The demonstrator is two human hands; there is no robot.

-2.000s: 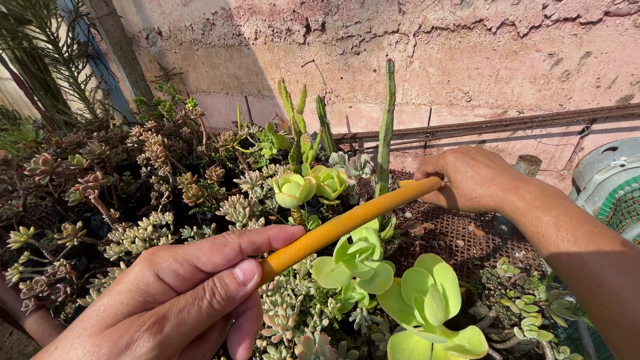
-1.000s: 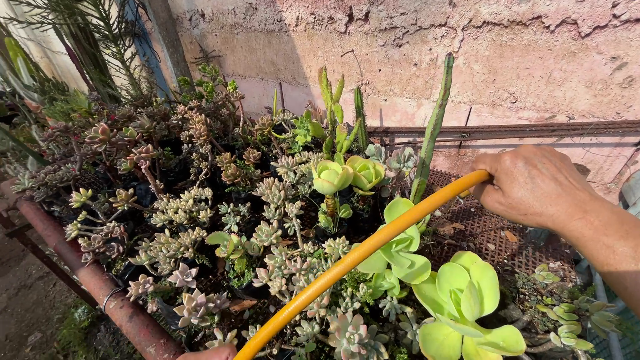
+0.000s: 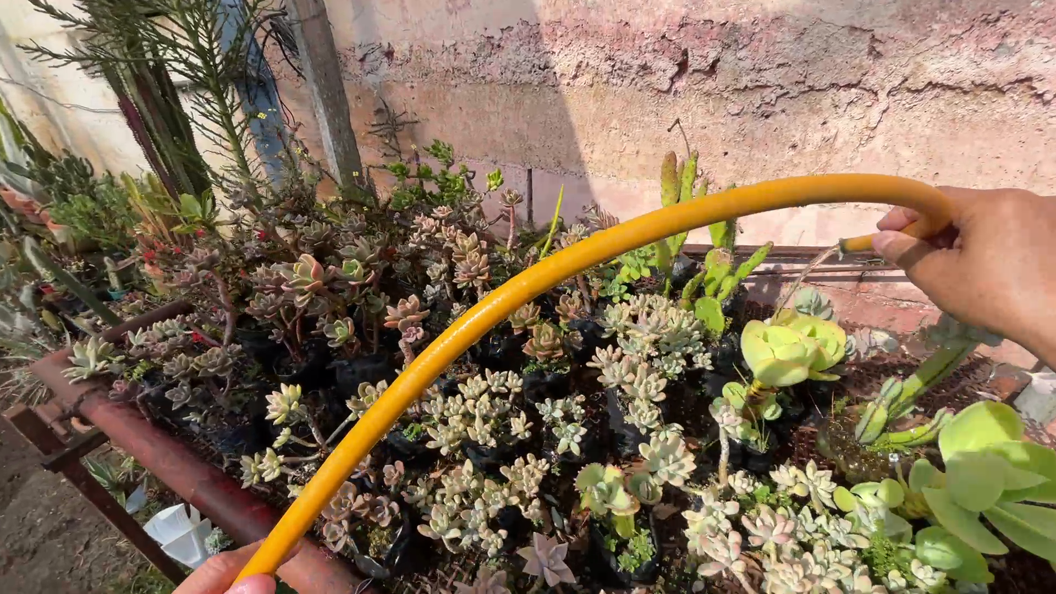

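A yellow-orange rubber hose (image 3: 528, 285) arches across the view between my two hands. My right hand (image 3: 982, 256) grips it near its open end at the right, where the hose bends back toward the left and a thin stream of water comes from the tip. At the bottom left edge, my left hand (image 3: 231, 573) holds the lower part; only fingertips show. Beneath the hose are potted succulents (image 3: 487, 412) in black bags, a pale green rosette succulent (image 3: 788, 351) near the stream, and a larger light green succulent (image 3: 982, 478) at the right.
A rusty red metal pipe (image 3: 177, 462) edges the plant bed on the left. Behind stand a cracked pink wall (image 3: 742, 107), a wooden post (image 3: 326, 91) and tall cacti (image 3: 161, 124). White plastic pots (image 3: 180, 532) lie below the pipe. A green columnar cactus (image 3: 924, 379) leans at the right.
The view has swung left. The hose now arches higher, with its end bent back in my right hand. Water shows at the tip. My left hand has moved down toward the bottom edge since the first frame.
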